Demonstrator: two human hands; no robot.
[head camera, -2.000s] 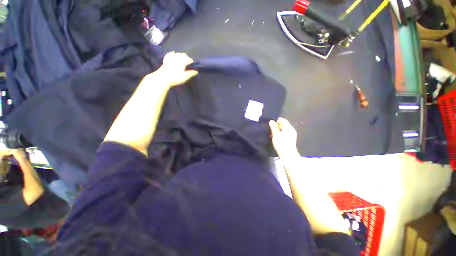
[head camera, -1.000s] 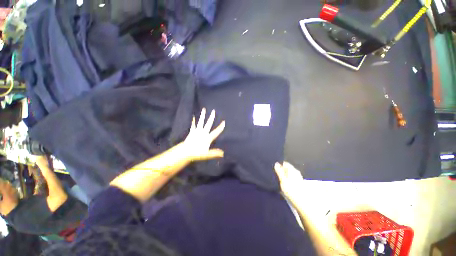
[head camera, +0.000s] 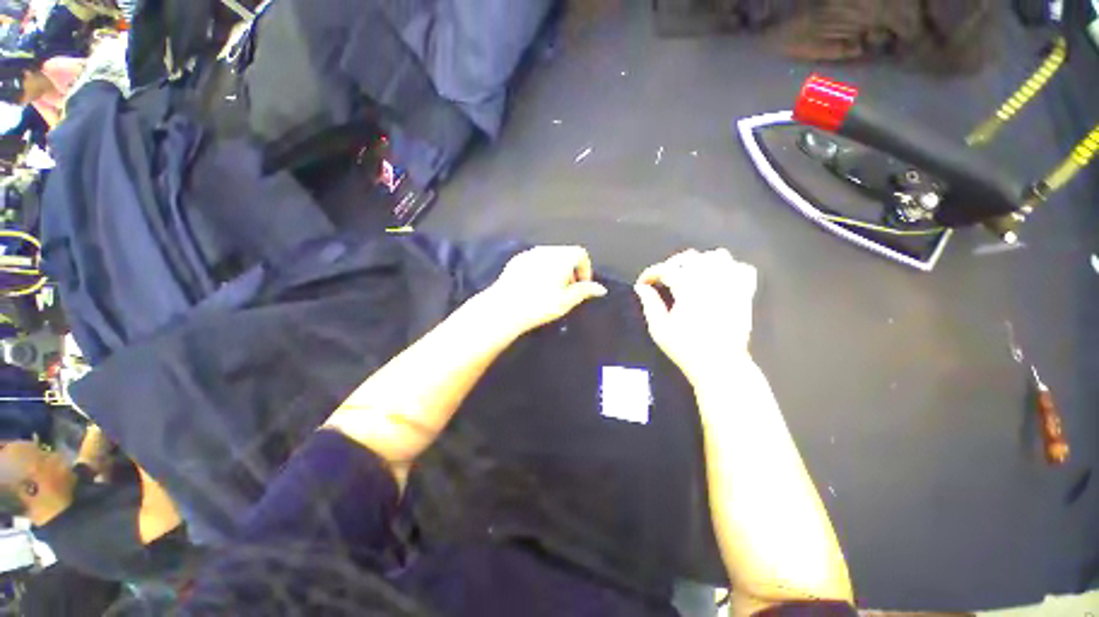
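A dark navy garment piece lies on the dark padded table in front of me, with a small white square label on it. My left hand pinches its far edge. My right hand pinches the same edge a little to the right, near its far right corner. The fingertips of both hands are close together but apart. The steam iron rests beyond and to the right of my right hand, untouched.
Navy garments are heaped at the left. A phone-like dark object lies among them. A brown cloth bundle is at the far edge. A small tool with a brown handle lies right. Yellow hose runs behind the iron. A person is at lower left.
My left hand has gone from lying flat on the cloth to pinching its far edge. My right hand has moved from the near right corner up to that edge. The view has shifted.
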